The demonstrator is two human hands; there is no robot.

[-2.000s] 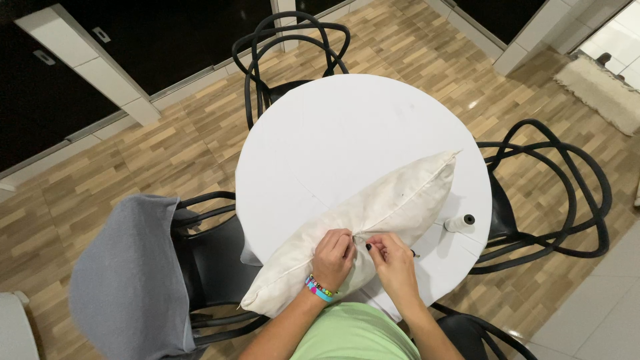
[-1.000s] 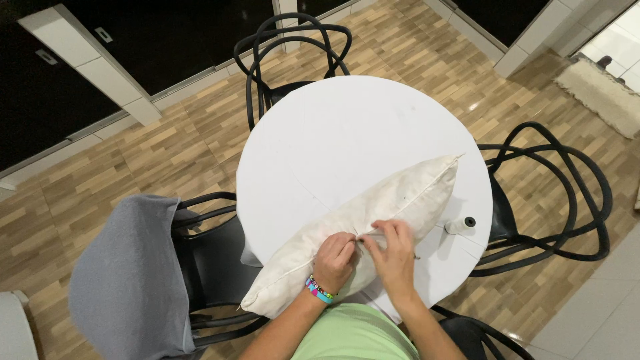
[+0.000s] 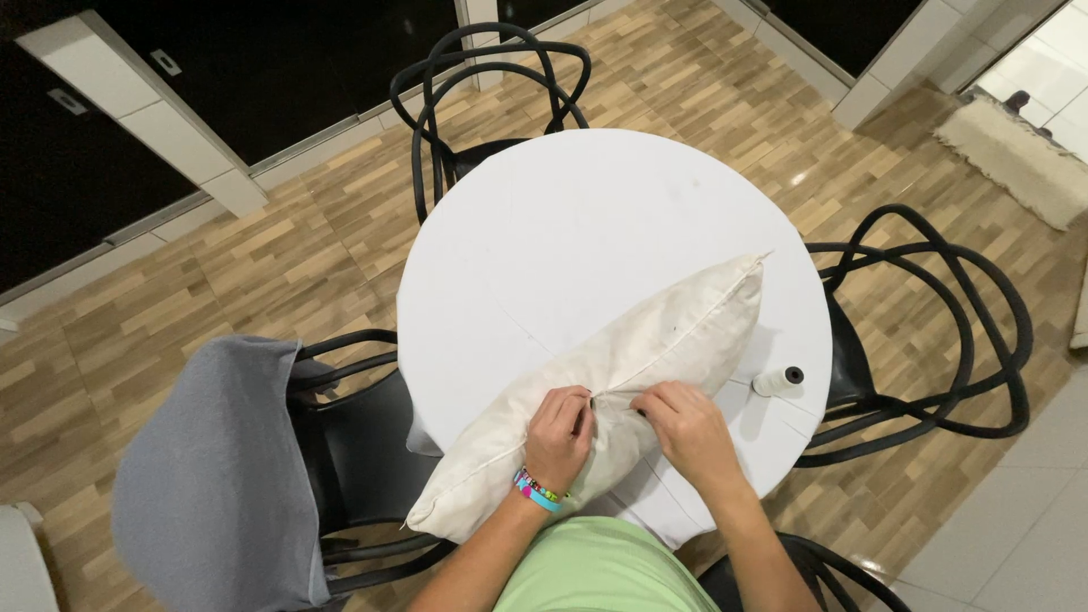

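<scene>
A cream fabric pillow [image 3: 680,319] with a seam along its length lies diagonally across the near part of a round table with a white cover [image 3: 544,221]. My left hand [image 3: 559,433], with colourful bracelets at the wrist, pinches the fabric at the seam near the pillow's middle. Just right of it, my right hand [image 3: 684,425] has its thumb and fingertips together over the pillow; a needle or thread between them is too small to make out. A white spool of thread [image 3: 775,382] with a dark end is on the table to the right of the pillow.
Black chairs with looped backs stand at the far side [image 3: 489,72], the right [image 3: 952,340] and the near right [image 3: 837,574]. A grey cloth [image 3: 217,476] drapes over the left chair [image 3: 374,450]. A shaggy cream rug [image 3: 1011,157] lies by the doorway at upper right.
My right hand has moved a little away from my left hand, opening a small gap between their fingertips. My left hand stays at the seam, and the pillow and spool have not plainly moved.
</scene>
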